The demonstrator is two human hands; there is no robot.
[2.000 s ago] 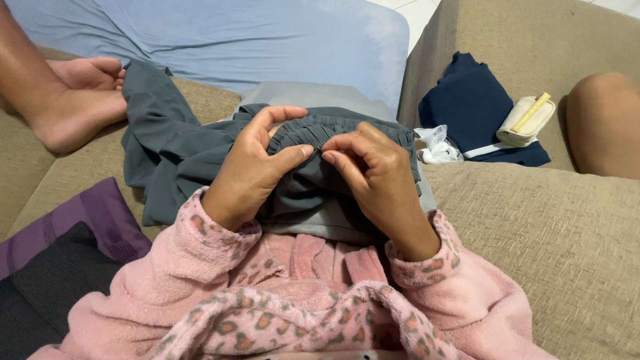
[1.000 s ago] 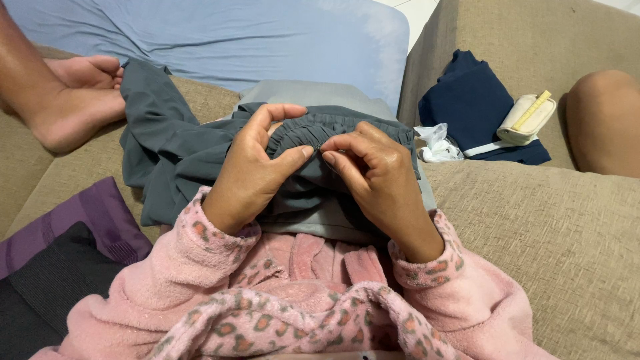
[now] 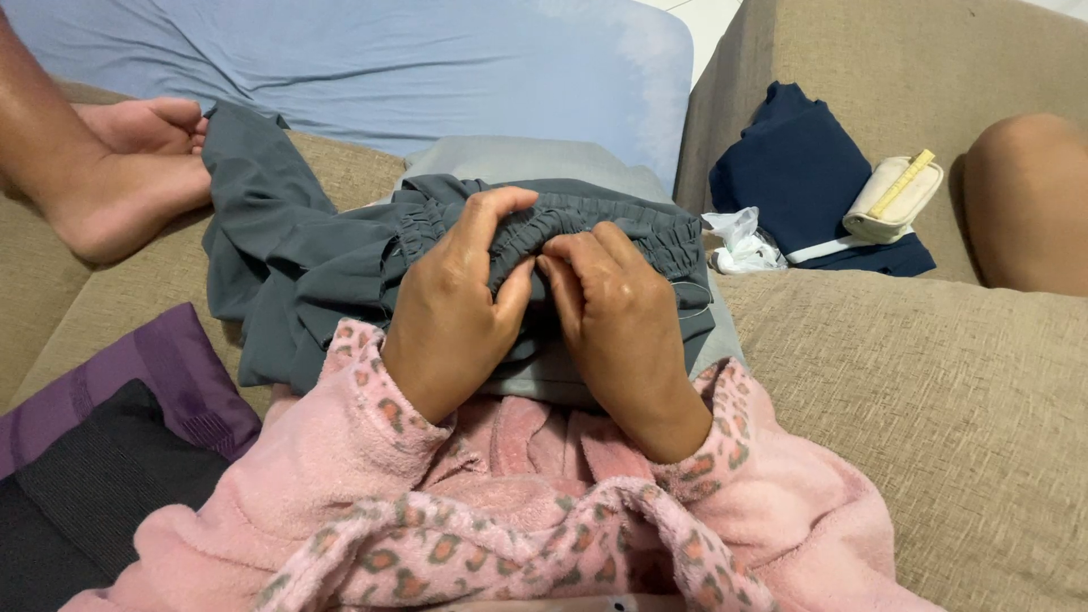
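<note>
A dark grey-green garment [image 3: 280, 255] with a gathered elastic waistband [image 3: 595, 212] lies across my lap, over a light grey cloth [image 3: 535, 157]. My left hand [image 3: 463, 297] grips the gathered band between thumb and fingers. Close against it, my right hand [image 3: 616, 314] pinches the same band, thumb and index finger nearly meeting the left thumb. Whether a needle is between the fingertips is hidden. A thin pale thread [image 3: 697, 297] loops on the fabric to the right of my right hand.
Right on the sofa [image 3: 901, 408] lie folded navy cloth [image 3: 790, 161], a cream pouch [image 3: 892, 200] with a yellow tape measure [image 3: 903, 184], and a clear plastic bag [image 3: 744, 242]. Purple cloth [image 3: 187, 374] and black cloth [image 3: 93, 476] lie left. Another person's bare foot [image 3: 127, 200] touches the garment's left side.
</note>
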